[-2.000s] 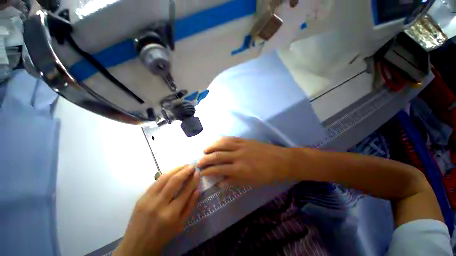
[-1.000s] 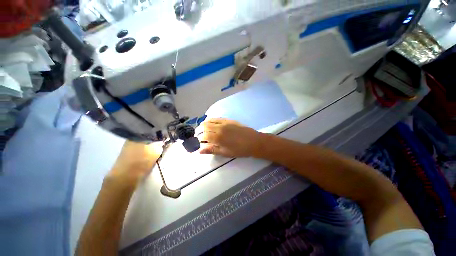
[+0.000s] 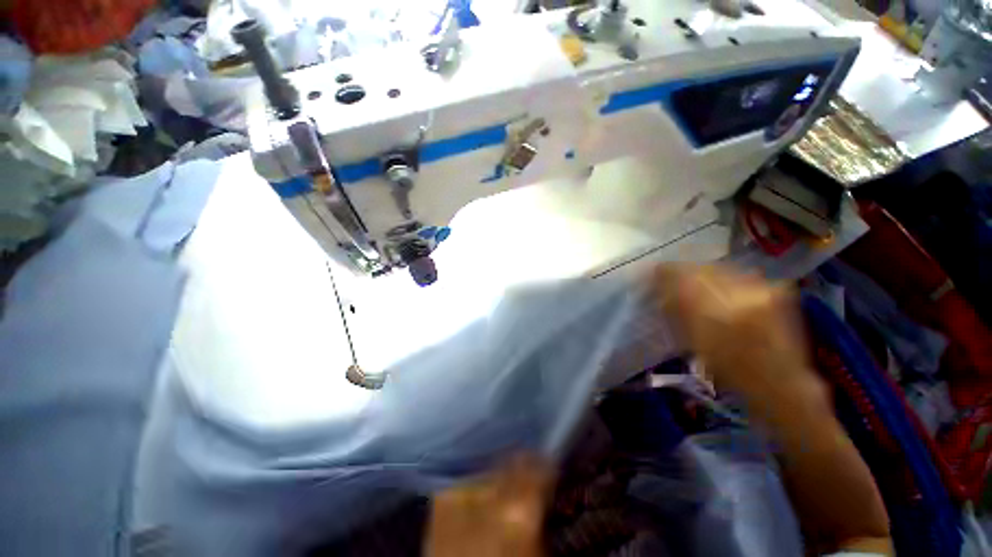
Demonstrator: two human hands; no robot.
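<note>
A light blue garment panel [image 3: 435, 392] spreads over the front of the white sewing table and its front edge, partly lifted and blurred. My left hand [image 3: 490, 511] is at the bottom, blurred and cut off by the frame's edge, at the panel's near edge. My right hand [image 3: 723, 310] is to the right, blurred, gripping the panel's right corner. A taut edge of the panel runs between both hands. The sewing machine [image 3: 468, 163] stands behind, with its needle area [image 3: 413, 256] away from both hands and no cloth visible under it.
A light blue panel stack [image 3: 76, 348] lies on the left. Pale cloth scraps [image 3: 65, 141] are heaped at the back left. A dark box [image 3: 792, 207] sits on the table's right end. A blue basket rim [image 3: 887, 381] and red plastic [image 3: 919, 272] are at the right.
Both hands have left the needle area, the left toward the lower edge and the right toward the right. The panel is now drawn out between them over the table front. The view has shifted.
</note>
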